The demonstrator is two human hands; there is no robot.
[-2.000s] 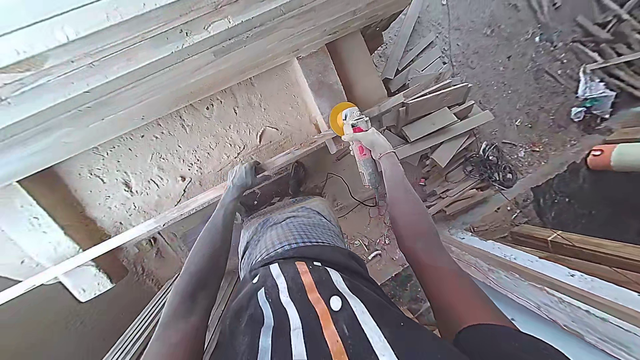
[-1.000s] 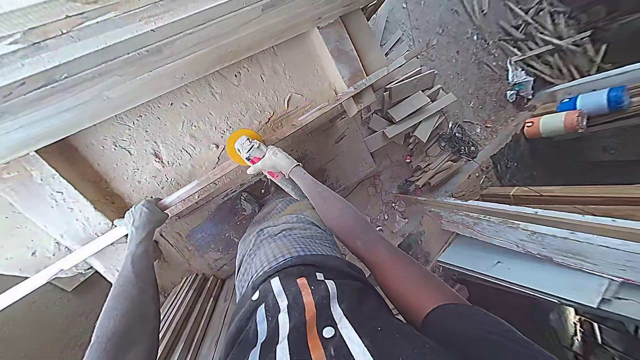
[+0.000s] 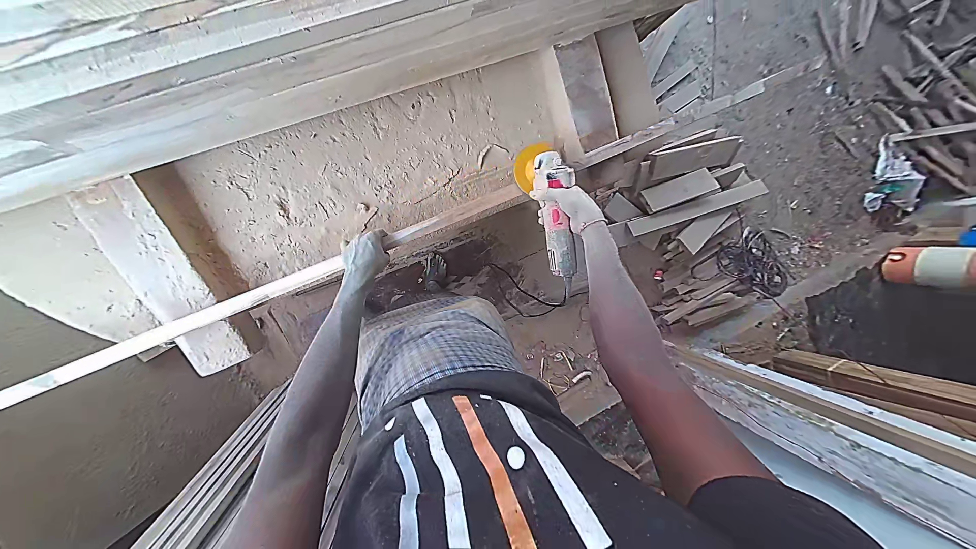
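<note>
My left hand [image 3: 364, 258] is closed around a long narrow wooden strip [image 3: 252, 296], which runs from the lower left edge up toward the right, over a dust-covered surface. To the right, my right hand [image 3: 570, 206], pale with dust or a thin glove, grips the body of a corded angle grinder [image 3: 560, 240]. The grinder's yellow disc [image 3: 531, 166] faces the strip at its upper side; whether it touches the wood I cannot tell. A black cord hangs from the tool's lower end.
Stacked boards [image 3: 305, 91] span the top. A pile of wood offcuts [image 3: 686, 198] lies right of the grinder, near a coiled black cable [image 3: 753, 263]. Long timbers [image 3: 877, 381] stand at the lower right, and narrow strips [image 3: 221, 473] at the lower left. A foot shows below the strip.
Since one second ago, my right hand has moved the grinder rightward along the strip, away from my body's left side. My left hand holds the strip nearer the middle than one second ago.
</note>
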